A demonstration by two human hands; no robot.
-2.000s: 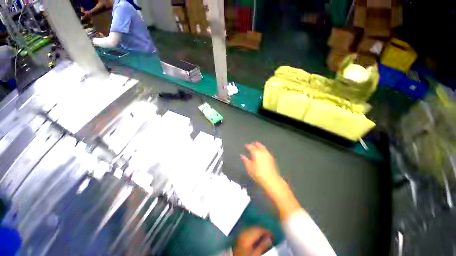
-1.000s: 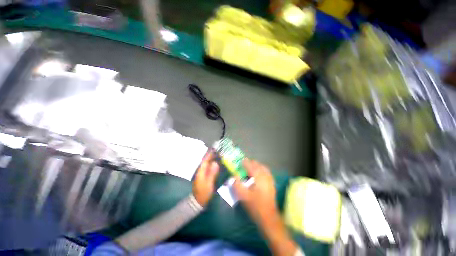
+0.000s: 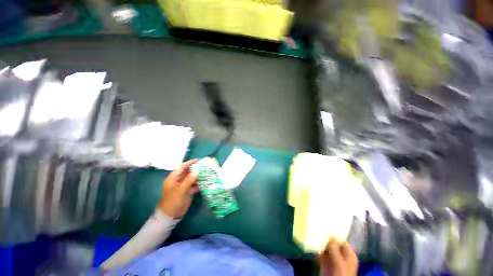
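Observation:
My left hand (image 3: 178,190) holds a green circuit board (image 3: 214,188) by its upper end, tilted over the green mat (image 3: 259,215). A black coiled power cord (image 3: 218,108) runs from the board onto the grey belt. A small white-glaring piece (image 3: 237,168), perhaps a metal shell, lies just right of the board. My right hand (image 3: 339,260), partly cut off by the bottom edge, has its fingertips on the lower edge of a pale yellow insulating sheet (image 3: 316,226) at the stack (image 3: 305,175). Blur hides whether the sheet is lifted off.
Stacked metal shells (image 3: 154,145) glare white on the left. More metal parts (image 3: 389,183) stand blurred on the right. A dark grey belt (image 3: 270,97) runs across, with upright yellow sheets (image 3: 232,19) in a black tray (image 3: 227,44) at its far edge. Blue shows at the bottom left.
Both hands were at the board; my right hand has let go and moved right and down to the yellow sheets. The board has moved left and down in my left hand. The view has shifted.

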